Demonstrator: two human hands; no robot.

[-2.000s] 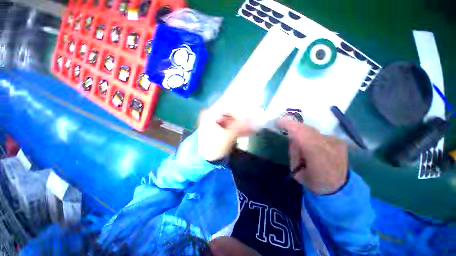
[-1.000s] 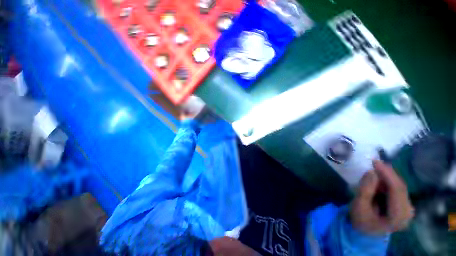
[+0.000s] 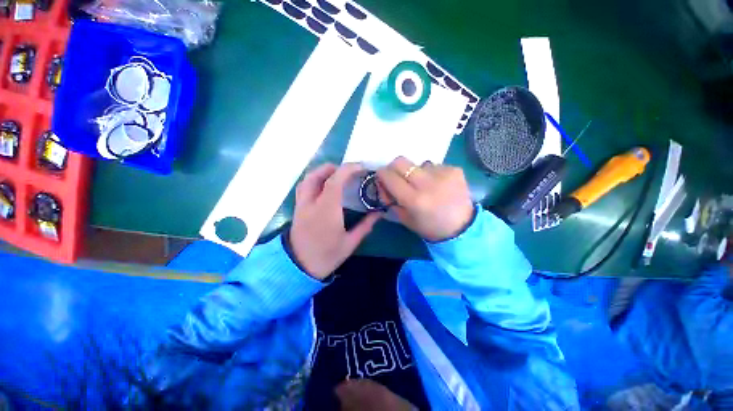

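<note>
A black housing part (image 3: pixel 371 193), a dark ring with a pale centre, lies on the white paper work sheet (image 3: pixel 402 140) in front of me. My left hand (image 3: pixel 328 217) is beside it on the left, fingers bent and thumb stretched towards its lower edge; whether it grips the part I cannot tell. My right hand (image 3: pixel 426 197) is over the part's right side with its fingertips on it and covers some of it. A ring shows on a right finger. Whether a tool is in the right hand is hidden.
Green tape roll (image 3: pixel 408 87) on the sheet, long white backing strip (image 3: pixel 281 152) left of it. Blue bin (image 3: pixel 181 104) of white rings and red tray (image 3: pixel 72 217) at left. Screw dish (image 3: pixel 506 132), black hand tool (image 3: pixel 530 189) and yellow-orange driver (image 3: pixel 611 178) at right. Another person's blue sleeve (image 3: pixel 683 317) lower right.
The view has swung and the picture is sharper. My left hand has come from near the red tray to the housing part. My right hand has moved from the sheet's right side onto the part.
</note>
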